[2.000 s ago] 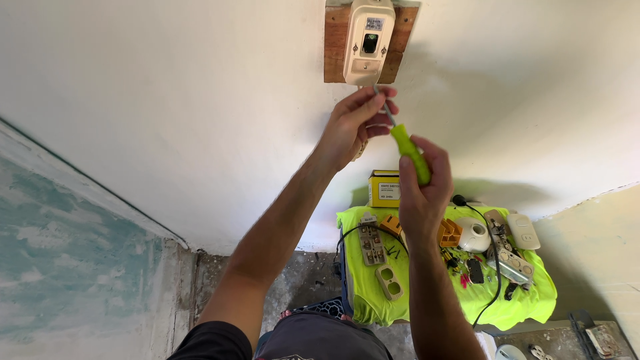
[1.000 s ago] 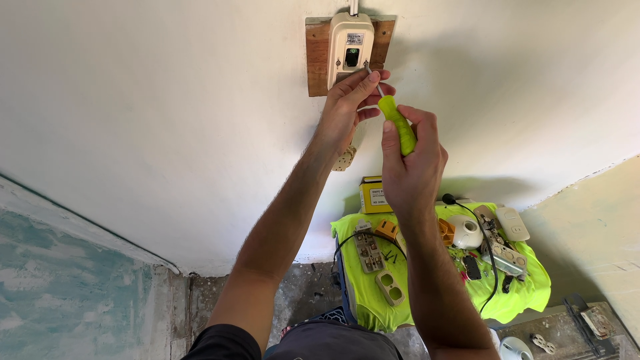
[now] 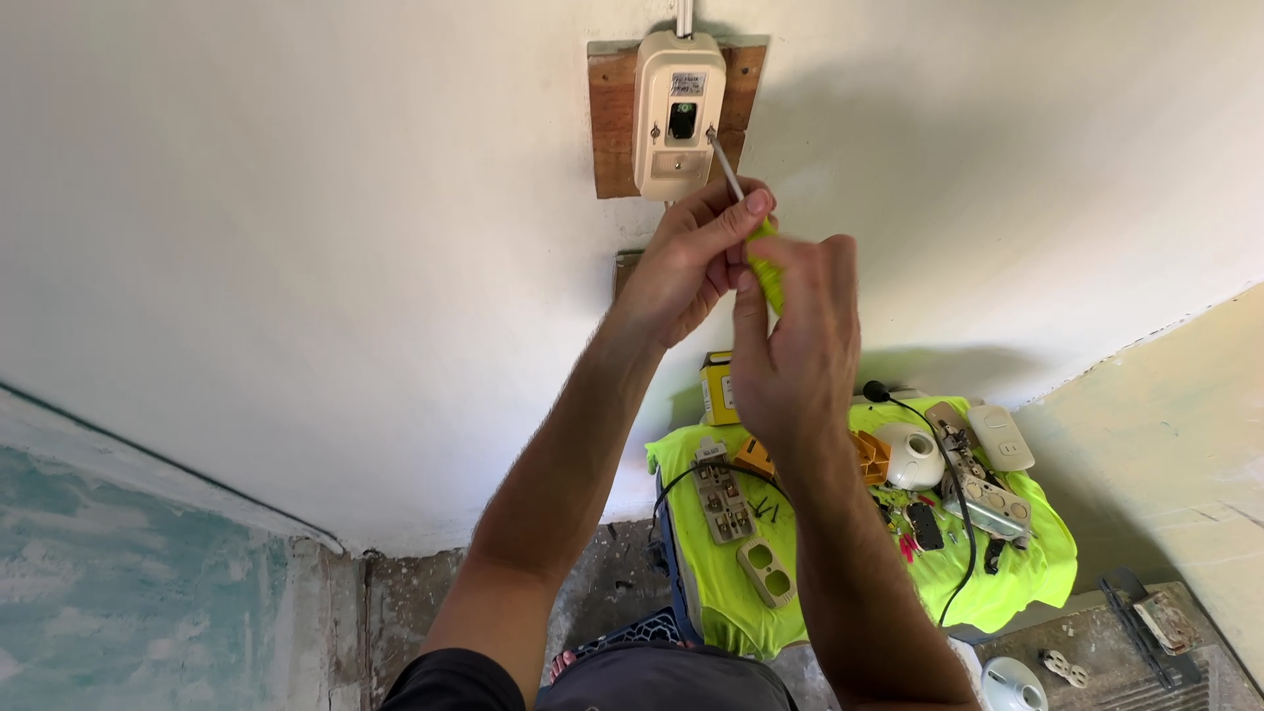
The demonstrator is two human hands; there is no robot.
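Note:
A beige plastic breaker enclosure [image 3: 679,118] hangs on a wooden board [image 3: 614,123] fixed to the white wall, with a pale cable entering at its top. The tip of a screwdriver [image 3: 766,267] meets the screw on the cover's right side. My right hand [image 3: 805,336] grips its yellow-green handle and is slightly blurred. Below the enclosure, my left hand [image 3: 706,247] steadies the screwdriver near the shaft and front of the handle, with thumb and fingers around it.
Below at right, a stand under a neon yellow cloth [image 3: 711,592] bears a yellow box [image 3: 719,388], a white lampholder [image 3: 908,456], an outlet cover plate [image 3: 766,573], a black cord [image 3: 963,513] and loose electrical parts. More parts lie on a low surface at bottom right.
My left hand has moved down from the enclosure's lower edge, along the screwdriver towards its handle. The screw on the right and the screwdriver tip now show uncovered.

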